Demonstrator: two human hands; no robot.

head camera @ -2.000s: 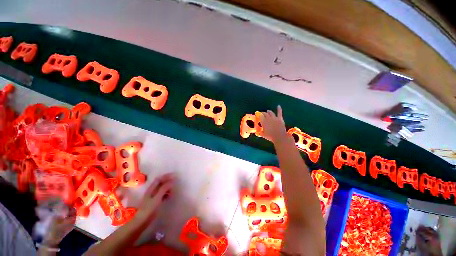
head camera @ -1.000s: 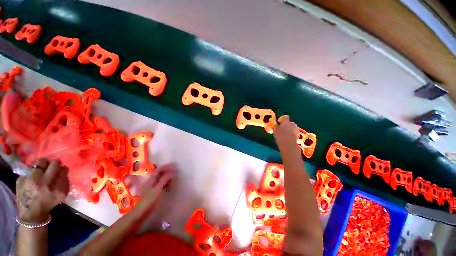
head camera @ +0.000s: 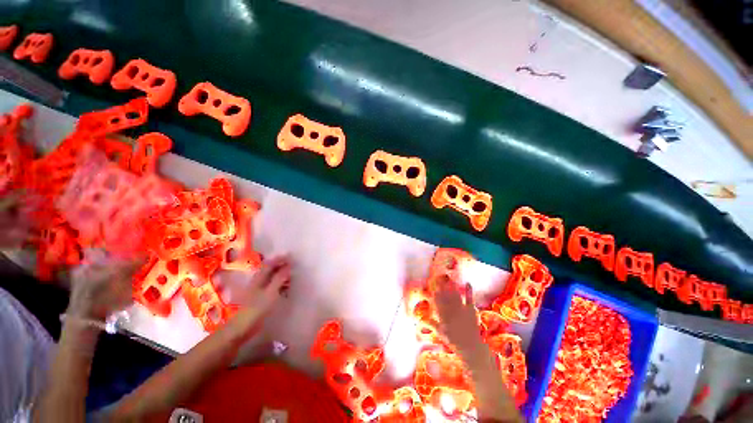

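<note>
My left hand (head camera: pixel 268 285) rests low over the white tabletop, right of the large orange shell pile (head camera: pixel 186 240). Its fingers are loosely curled and slightly apart, with nothing visible in them. My right hand (head camera: pixel 454 299) is over the smaller pile of orange controller shells (head camera: pixel 443 373), touching or just above an upper shell. Glare and blur hide whether it grips one. A row of orange controller shells, one of them at the middle (head camera: pixel 395 172), lies spaced along the dark green conveyor belt (head camera: pixel 396 91).
A blue bin (head camera: pixel 551 351) with small orange parts stands right of my right forearm. At left, another person's hands (head camera: pixel 103 285) are at the large pile, with blurred shells among them. Small grey metal pieces (head camera: pixel 658 128) lie on the white ledge beyond the belt.
My right hand has moved back from the belt to the right pile. My left hand has barely moved. More shells are now heaped at the near side of the left pile.
</note>
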